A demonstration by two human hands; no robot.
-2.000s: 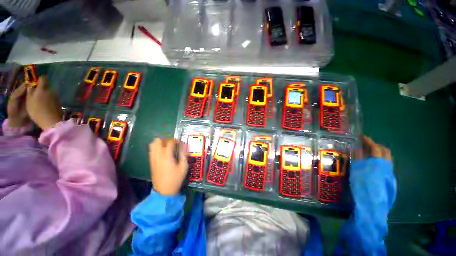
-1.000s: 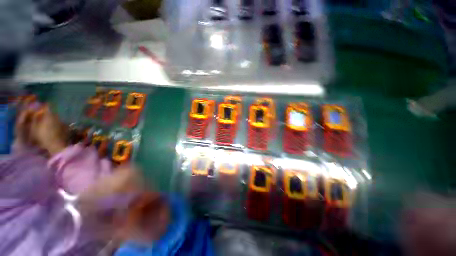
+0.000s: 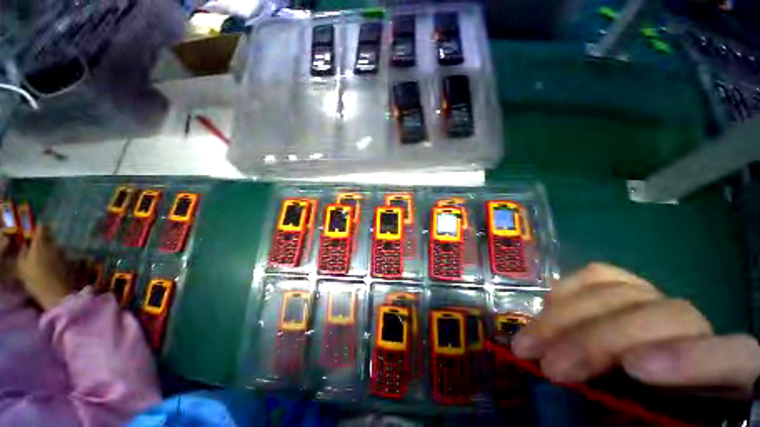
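A clear blister tray (image 3: 546, 238) holds red keypad phones with yellow-orange screen frames in two rows. Two back-row phones at the right have lit screens, one white (image 3: 447, 242) and one bluish (image 3: 507, 238). The two front-left pockets show only faint, dull phones (image 3: 292, 329), seemingly beneath clear plastic. My right hand (image 3: 625, 325) is large and close to the camera over the tray's front right corner. Its fingers are closed on a dark thing with a long red edge (image 3: 600, 399), likely a phone seen edge-on. My left hand is out of view; only a blue sleeve shows at the bottom edge.
Behind the tray, stacked cloudy trays (image 3: 292, 154) carry dark phones (image 3: 457, 106). At left, a person in a pink smock handles phones beside another tray (image 3: 187, 250). A cardboard box (image 3: 196, 71) and red stick (image 3: 212, 129) lie back left. A metal post (image 3: 708, 163) stands right.
The view has shifted; the trays sit lower and further left. My right hand has come up close over the tray's front right. My left hand has left the picture. The two front-left bright-screened phones are gone.
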